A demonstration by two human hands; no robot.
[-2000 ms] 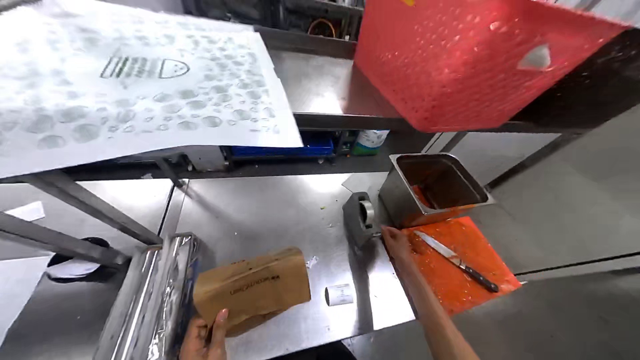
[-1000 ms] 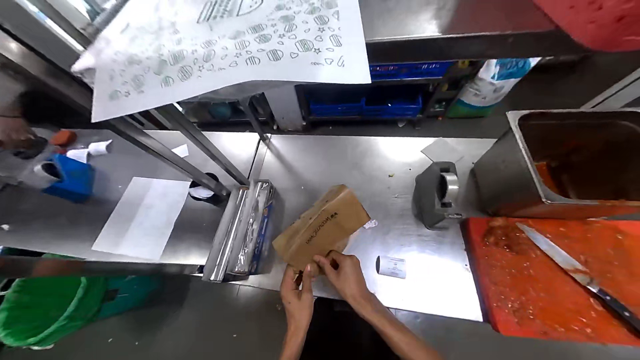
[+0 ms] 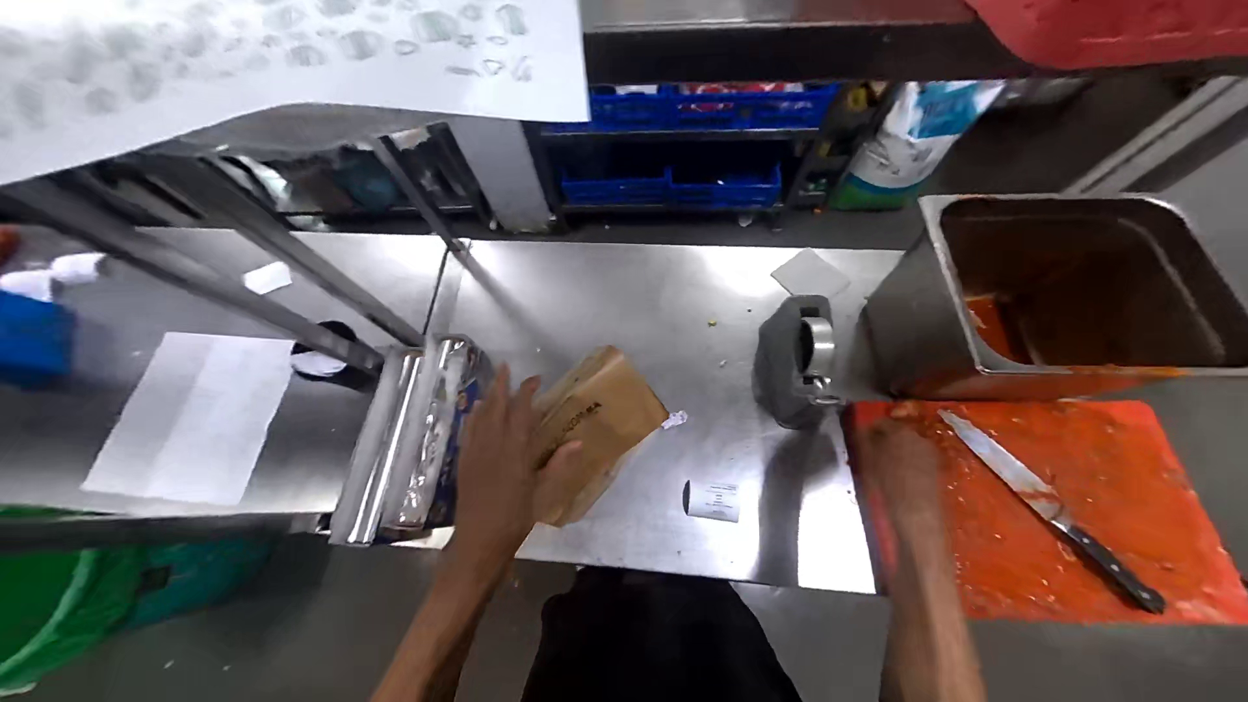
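My left hand (image 3: 507, 463) lies against the left side of a brown paper bag (image 3: 609, 419), fingers spread; whether it grips the bag is unclear. The bag bears writing and lies on the steel table (image 3: 604, 292). Over the left edge of a red cutting board (image 3: 1082, 487) is my right hand (image 3: 899, 453), blurred by motion, its fingers unclear. A kitchen knife (image 3: 1053, 512) with a black handle rests on the board. Left of that hand stands a grey tape dispenser (image 3: 795, 361) with a roll of tape. A small curled paper label (image 3: 714, 500) lies on the table.
A deep steel food pan (image 3: 921, 331) with red residue stands behind the board. Boxed rolls of foil and film (image 3: 409, 439) lie left of the bag. Metal shelf posts (image 3: 244, 234) rise at the left, beneath a hanging printed paper sheet (image 3: 390, 58). White paper (image 3: 195, 414) lies farther left.
One second ago both hands were together at the bag's lower edge. My right hand has moved right to the cutting board, while my left hand has shifted to the bag's left side.
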